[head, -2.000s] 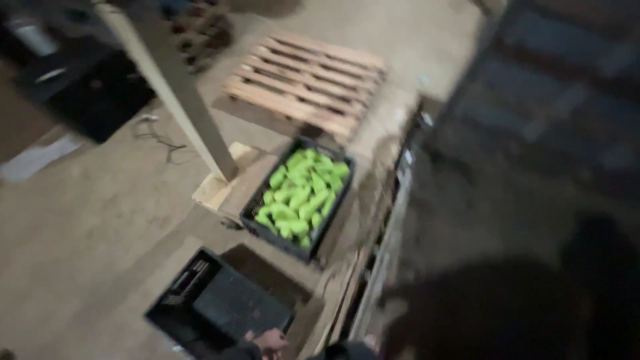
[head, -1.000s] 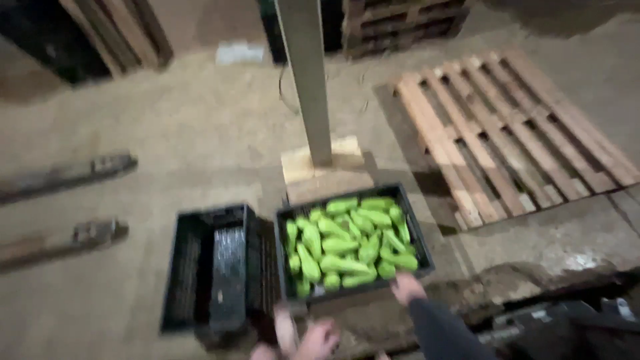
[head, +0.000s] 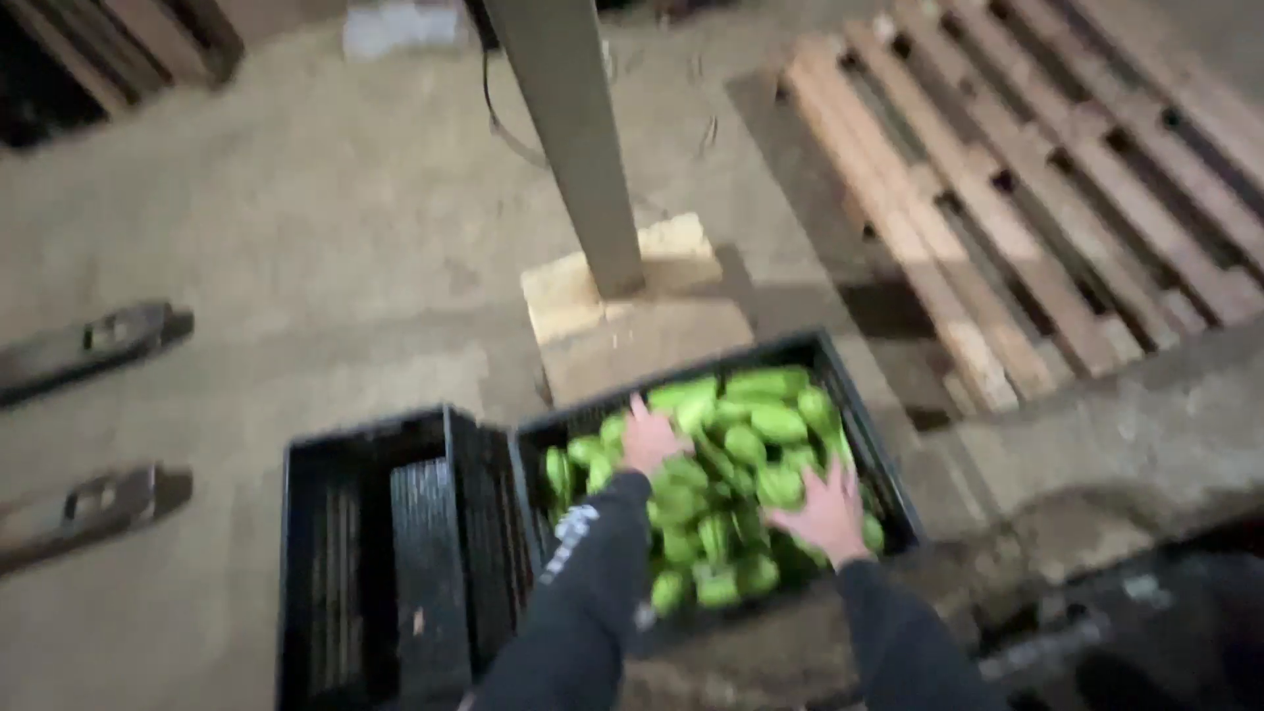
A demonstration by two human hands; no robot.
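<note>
A black plastic crate [head: 879, 449] is filled with green, elongated vegetables [head: 716, 533], whose exact kind I cannot tell. My left hand [head: 654, 439] rests on the vegetables near the crate's far side, left of its middle, fingers apart. On the right part of the heap lies my right hand [head: 828, 509], its fingers spread over several vegetables. Neither hand is clearly closed on one; the undersides of both are hidden. Another black plastic crate [head: 288, 553] stands to the left, with no vegetables seen in it.
A post [head: 578, 148] rises from a wooden base [head: 642, 346] just behind the filled crate. At the right lies a wooden pallet [head: 987, 197]. Two fork tips [head: 123, 331] reach in from the left. A dark, rough edge [head: 1106, 592] runs along the lower right.
Both hands have moved onto the vegetables; a second ago the right hand was at the crate's near edge and the left was below the crates. The view has swung and come closer.
</note>
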